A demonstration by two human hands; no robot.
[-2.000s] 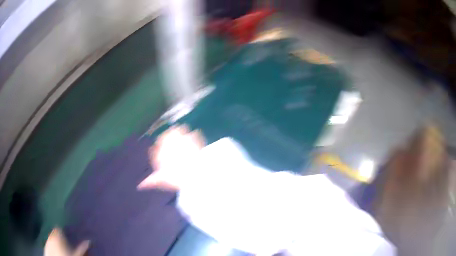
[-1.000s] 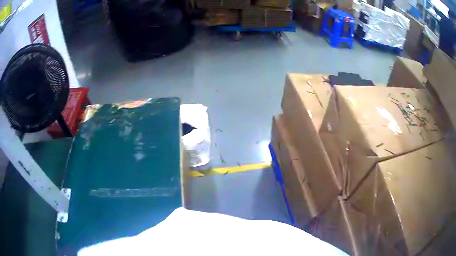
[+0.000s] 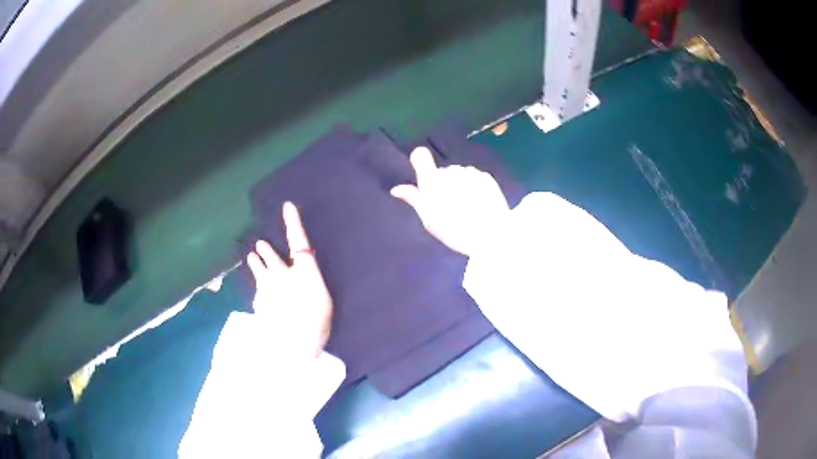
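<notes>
A pile of dark purple-black box blanks (image 3: 385, 260) lies flat across the table edge and the green strip, with edges fanned. My left hand (image 3: 294, 289) rests on the blanks' left side, fingers apart, with a thin red band on a finger. My right hand (image 3: 455, 199) is at the pile's upper right, its thumb and index finger apart over the end flaps of the top blank. Both hands lie over the card and neither clearly grips it. A folded black box (image 3: 105, 251) sits apart on the green strip at the left.
The blue-green table (image 3: 663, 179) has chipped edges. A white perforated post (image 3: 570, 67) is bolted at its edge. A pale guard (image 3: 134, 99) curves behind the green strip (image 3: 206, 170). A red object (image 3: 658, 18) shows at the top right.
The view has swung back from the floor and cardboard boxes to the table. Both hands now show on the blanks; one second ago only a white sleeve was visible.
</notes>
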